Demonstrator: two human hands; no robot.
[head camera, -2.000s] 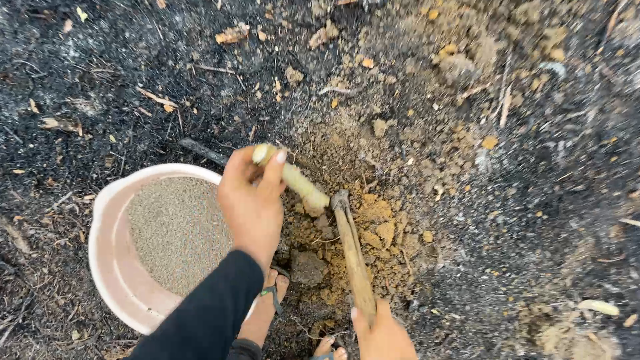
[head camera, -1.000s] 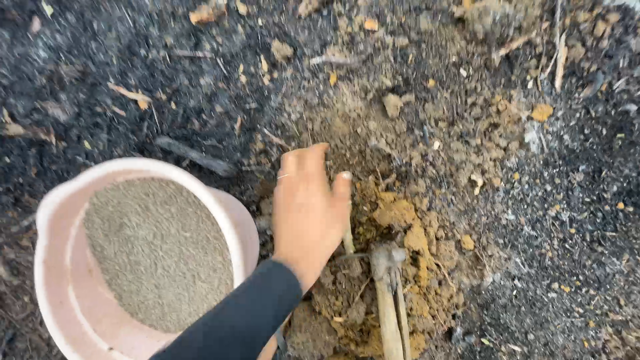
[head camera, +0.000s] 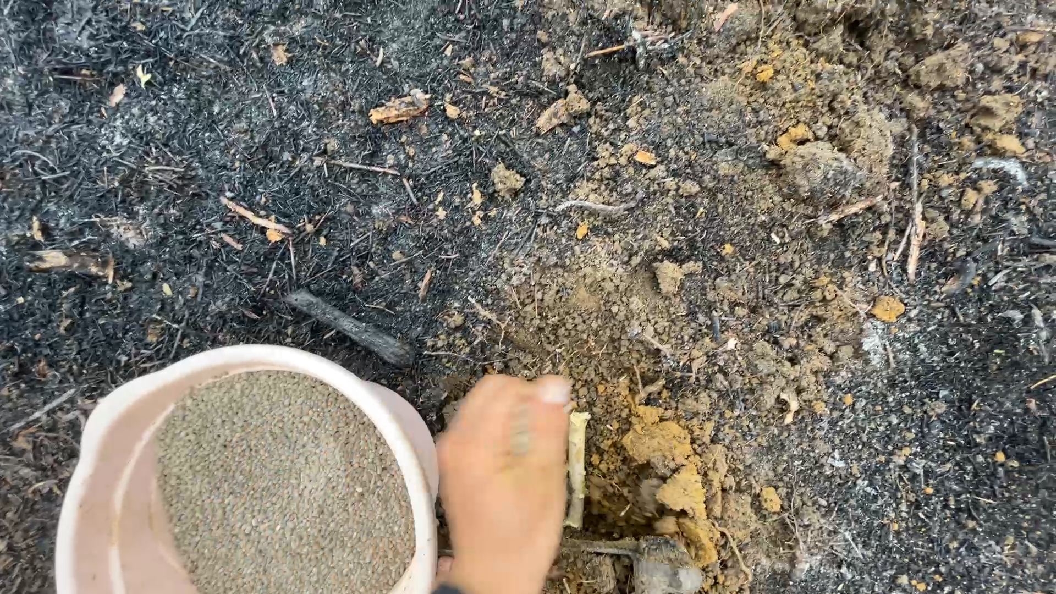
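My left hand (head camera: 503, 474), blurred, is over the dug soil with its fingers curled in. Whether anything is inside them cannot be told. Just right of it a short pale green stem piece (head camera: 577, 470) lies in the hole, its lower end near a hoe's metal head (head camera: 660, 565) at the bottom edge. The hoe's handle is out of view, and so is my right hand. To the left of my left hand is a pale pink plastic bucket (head camera: 429, 487), holding small grey-brown granules (head camera: 289, 487).
Charred, ash-covered ground with twigs spreads around the hole. A blackened stick (head camera: 351, 328) lies above the bucket. Yellow-brown clods (head camera: 657, 441) edge the hole on the right, and a larger clod (head camera: 819, 172) sits at the upper right.
The stem piece, held in my left hand two seconds ago, now lies in the hole beside that hand. My right hand, earlier on the hoe's handle, has left the view.
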